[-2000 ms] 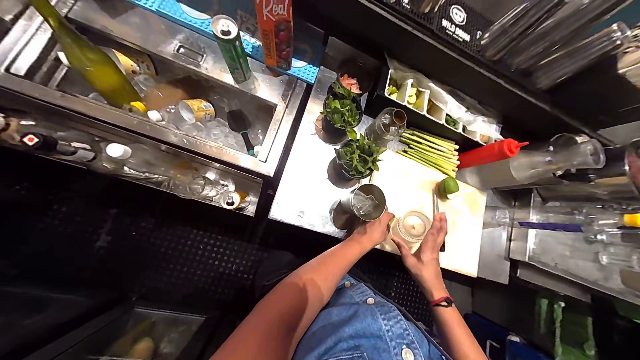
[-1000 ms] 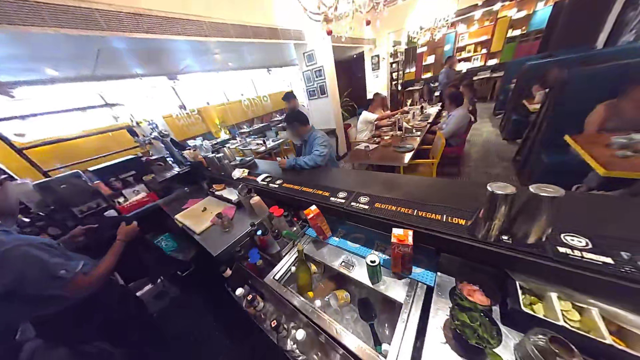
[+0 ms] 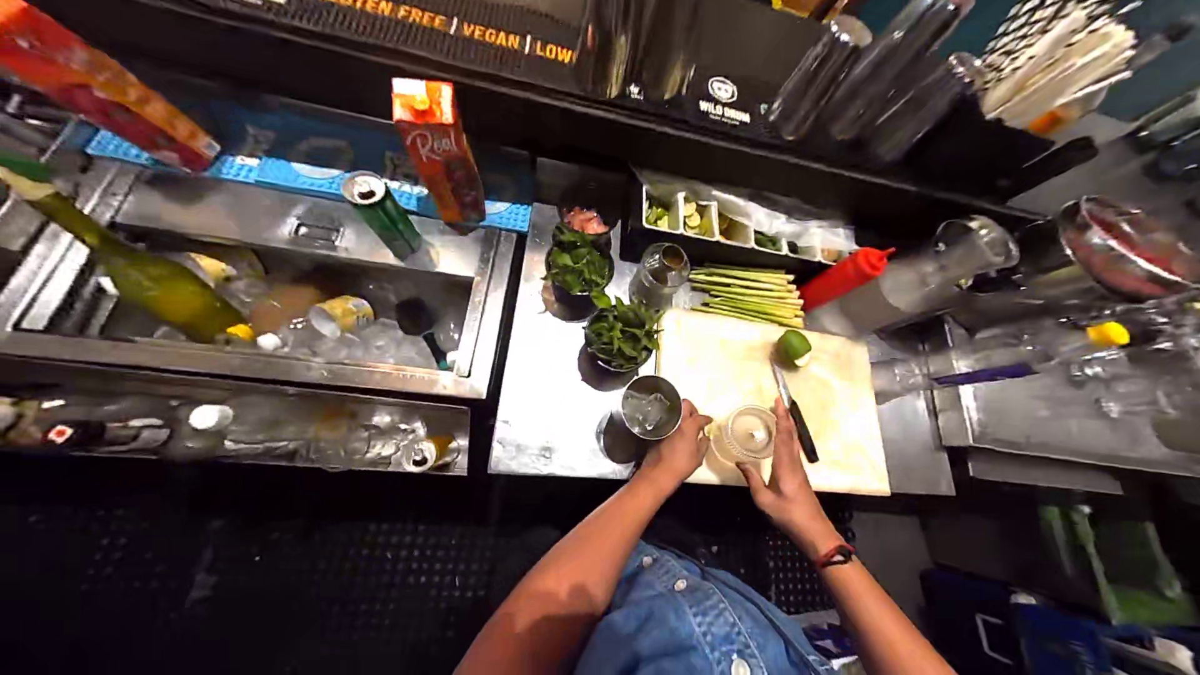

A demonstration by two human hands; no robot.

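My left hand [image 3: 677, 450] is at a metal shaker tin [image 3: 651, 407] with ice in it; whether its fingers close on the tin or only touch it, I cannot tell. My right hand [image 3: 783, 473] holds a round glass [image 3: 750, 432] from its right side, over the near part of a pale cutting board [image 3: 844, 412]. Just right of that hand lies a knife with a black handle [image 3: 802, 427], its blade pointing toward a cut lime [image 3: 793, 348]. Two bowls of green herb leaves [image 3: 623, 335] stand beyond the tin, beside a glass jar [image 3: 662, 269].
Lemongrass-like stalks [image 3: 747, 294] and a red squeeze bottle [image 3: 847, 278] lie beyond the board. Behind them is a garnish tray [image 3: 741, 223]. To the left, an ice bin [image 3: 394, 375] holds bottles and cans, with a green can [image 3: 382, 216] and a juice carton [image 3: 439, 150] behind.
The view swung up to the dining room one second ago and is back down on the counter. Both hands are at the tin and the glass, much as two seconds ago.
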